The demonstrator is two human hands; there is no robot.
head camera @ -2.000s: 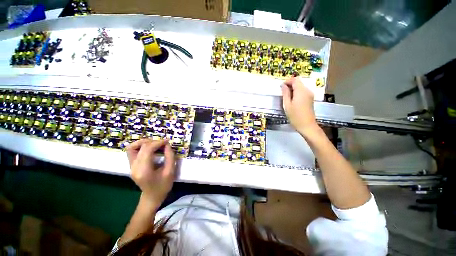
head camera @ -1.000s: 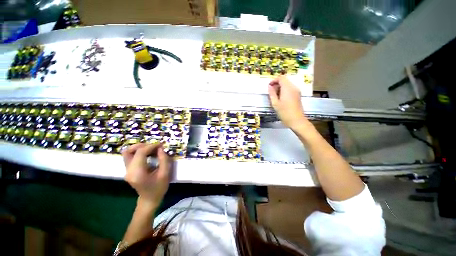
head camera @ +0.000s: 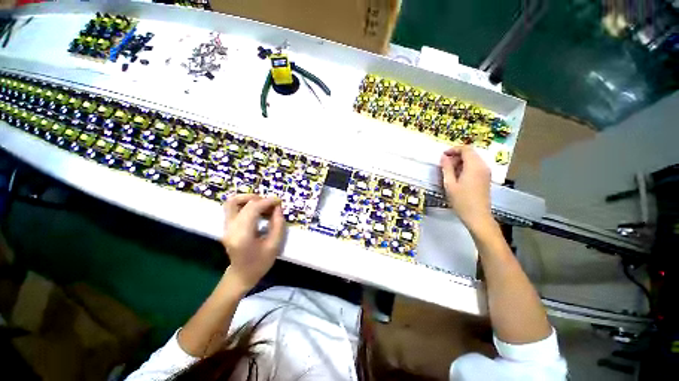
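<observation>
A long row of waiting panels [head camera: 164, 149], crowded with yellow, black and white parts, lies on the conveyor. A separate PCB panel [head camera: 383, 212] lies to its right, across a gap. My left hand [head camera: 254, 231] is over the front edge of the row's right end, thumb and fingers curled towards each other; whether it holds a small part cannot be told. My right hand [head camera: 467, 182] is at the shelf's front edge, below the right end of the yellow panel strip [head camera: 432, 111], fingers curled; its fingertips are too small to tell if they hold anything.
The white shelf [head camera: 350, 138] bears side cutters [head camera: 264, 97], a yellow-labelled item [head camera: 281, 70], loose components [head camera: 205, 56], black parts [head camera: 134, 48] and another panel [head camera: 100, 33]. A cardboard box [head camera: 327, 22] stands behind. Conveyor rails [head camera: 581, 232] run right to dark machinery.
The view has turned, so the bench now slopes down to the right. Both hands keep nearly the same places over the bench. The separate panel shows no clear shift relative to the row.
</observation>
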